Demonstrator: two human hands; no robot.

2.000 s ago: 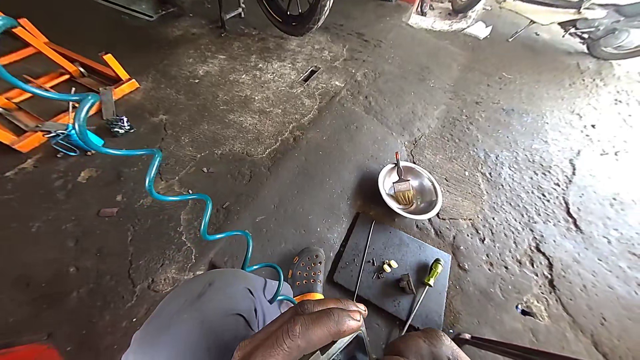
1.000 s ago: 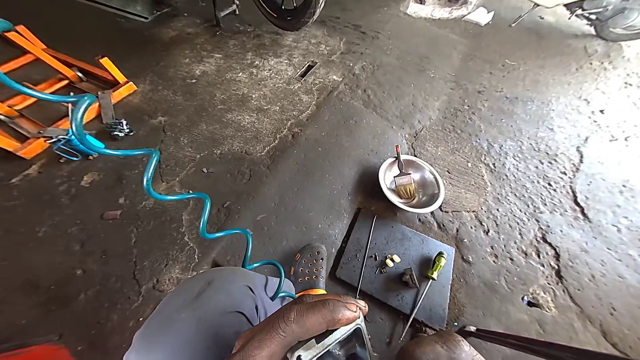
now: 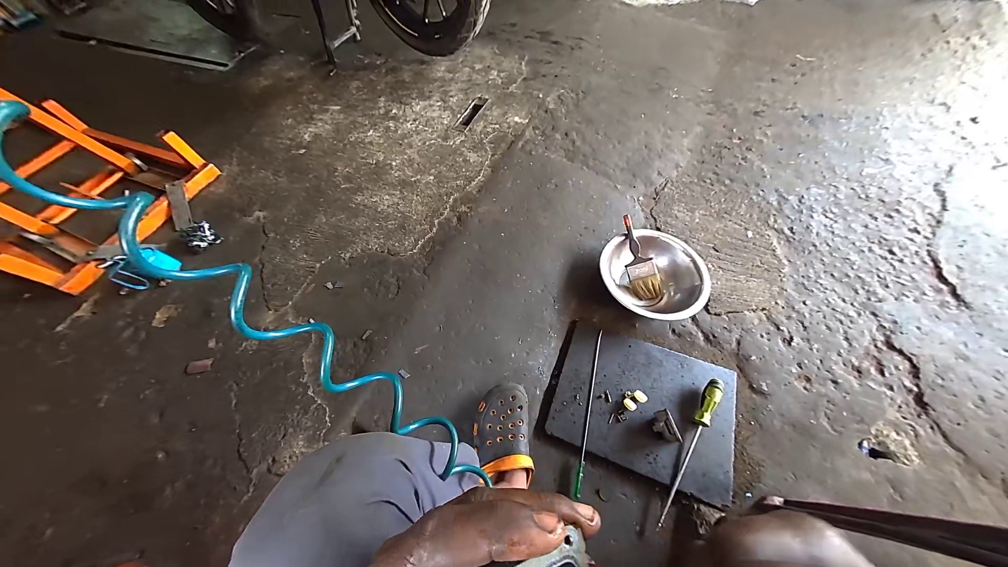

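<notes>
My left hand [image 3: 488, 528] is closed over a grey metal part [image 3: 563, 551] with a bolt hole, at the bottom edge. My right hand [image 3: 780, 539] is blurred and cut off at the lower right; its fingers and anything in them are hidden. A teal coiled air hose [image 3: 358, 384] runs down behind my left hand. Ahead, a dark flat slab [image 3: 638, 441] bears a thin green-ended rod [image 3: 590, 409], small yellow pieces [image 3: 635, 400], a dark metal piece [image 3: 666, 425] and a green-handled screwdriver [image 3: 709, 403]; both tools overhang its near edge. Beyond it, a paintbrush [image 3: 644, 277] rests in a metal bowl [image 3: 699, 295].
An orange metal frame [image 3: 102, 185] lies at the left, with a blue object [image 3: 157, 260] beside it. A motorcycle wheel [image 3: 441, 24] stands at the top. A dark bar [image 3: 906, 520] extends to the right edge. The concrete floor is cracked, with a slot [image 3: 472, 114] in it.
The metal part, with its dark opening visible one second ago, now shows only a small portion beneath my left hand. The bowl, slab and tools have stayed in place.
</notes>
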